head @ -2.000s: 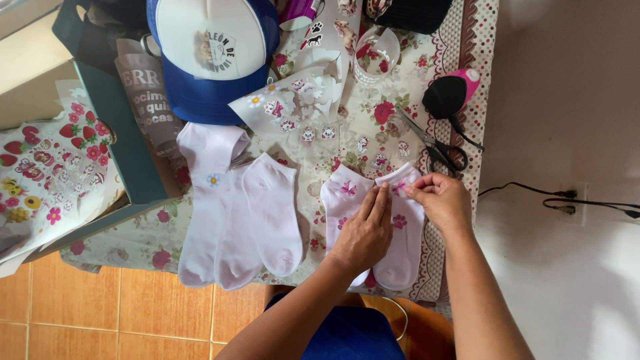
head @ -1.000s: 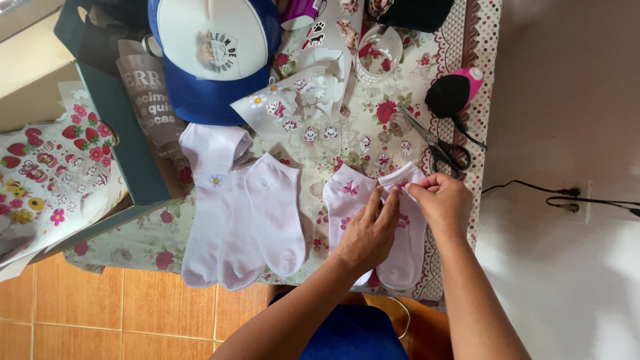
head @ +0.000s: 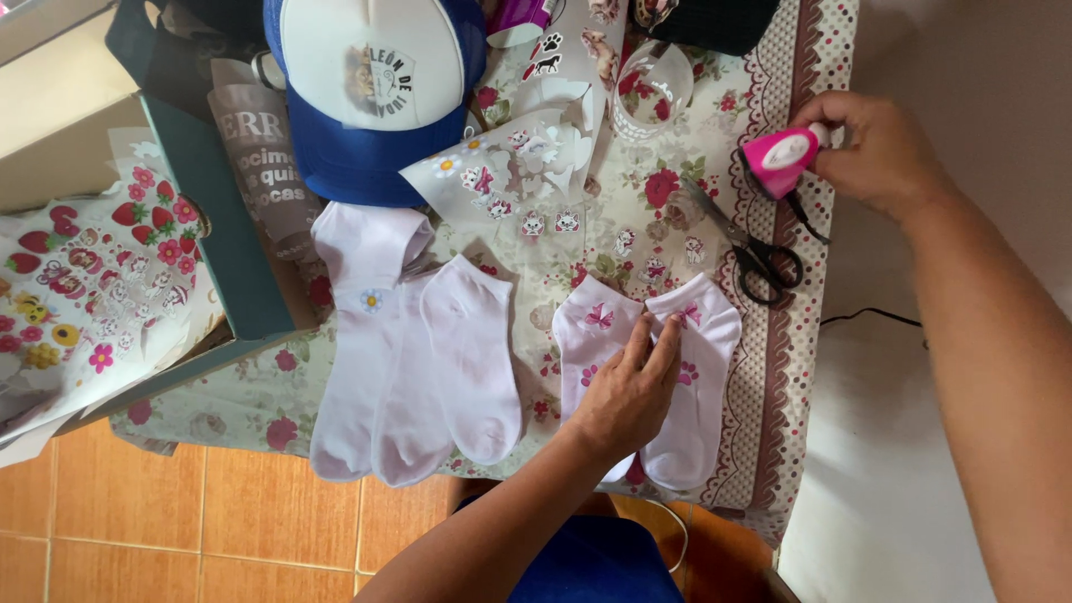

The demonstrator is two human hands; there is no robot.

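Observation:
My left hand (head: 630, 389) rests palm down across two white ankle socks, its fingertips near their cuffs. Pink bows and paw prints mark the left sock (head: 578, 331) and the right sock (head: 691, 419). At the upper right, my right hand (head: 871, 155) grips the pale knob of a small pink mini heat press (head: 783, 159), which has a black cord. Black-handled scissors (head: 758, 251) lie between the press and the socks. Small cat transfers (head: 624, 243) are just above the cuffs. Several plain white socks (head: 469, 360) and one with a daisy (head: 371, 300) lie to the left.
A blue and white cap (head: 377, 159) sits at the back, beside a transfer film sheet (head: 511, 167) and a clear plastic cup (head: 653, 92). An open box (head: 226, 243) holding printed sheets (head: 100, 285) stands at the left. The table's right edge (head: 825, 251) runs beside a wall.
My right hand has left the right sock's cuff, moved up and right, and taken hold of the pink mini press. My left hand remains on the socks.

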